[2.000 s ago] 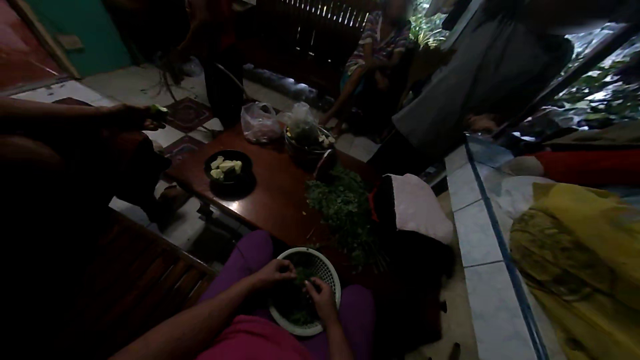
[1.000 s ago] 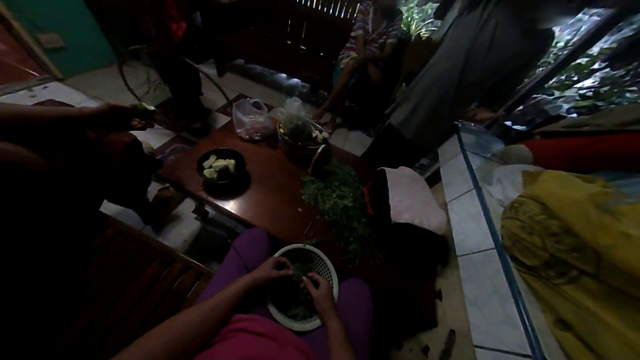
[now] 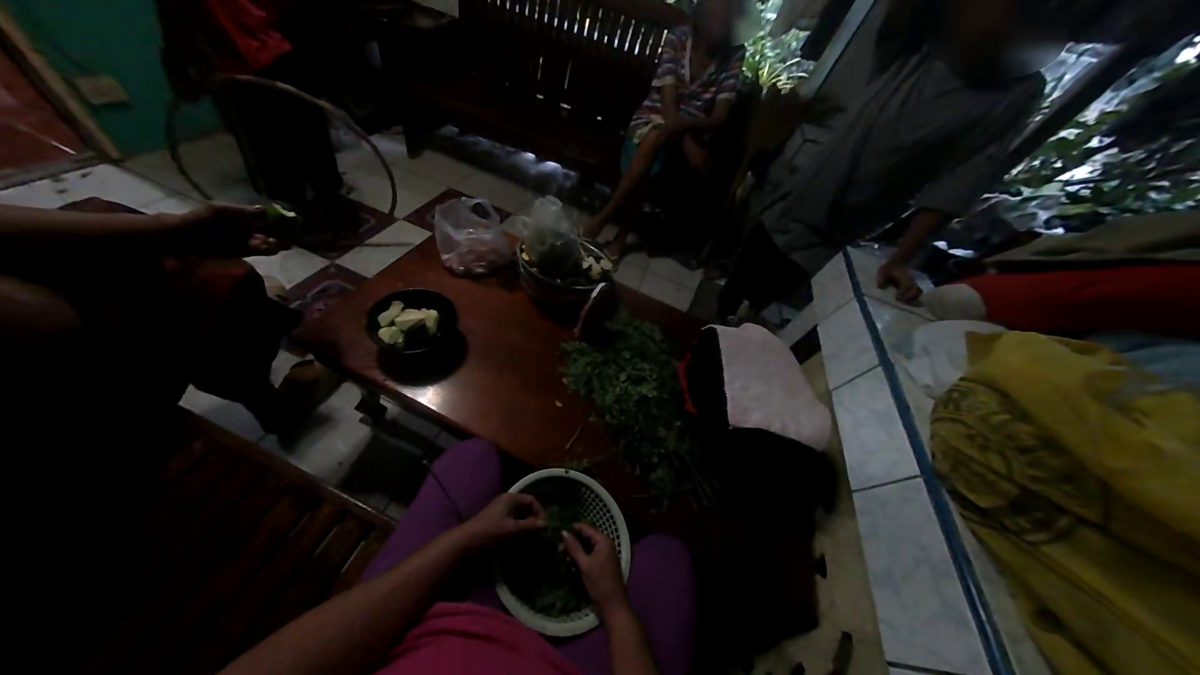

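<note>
A white perforated plastic basket (image 3: 614, 525) rests on my lap, with dark green leaves (image 3: 560, 595) inside. Over it, my left hand (image 3: 509, 518) and my right hand (image 3: 592, 555) both pinch a small leafy green sprig (image 3: 560, 518) between their fingertips. Just beyond the basket, a large heap of leafy green stems (image 3: 628, 384) lies on the dark red wooden table (image 3: 502, 394). Farther left on the table stands a black bowl (image 3: 448, 328) holding pale cut pieces (image 3: 408, 321).
A clear plastic bag (image 3: 473, 234) and a filled bowl (image 3: 562, 281) stand at the table's far end. A pink cloth (image 3: 764, 380) lies right of the greens. A tiled ledge (image 3: 891, 525) bears yellow fabric (image 3: 1078, 450). A person's hand (image 3: 248, 230) at left holds something green; other people are beyond.
At the upper left, a large hoop-like shape shows more plainly than two seconds ago. My hands stay over the basket with only small finger movements.
</note>
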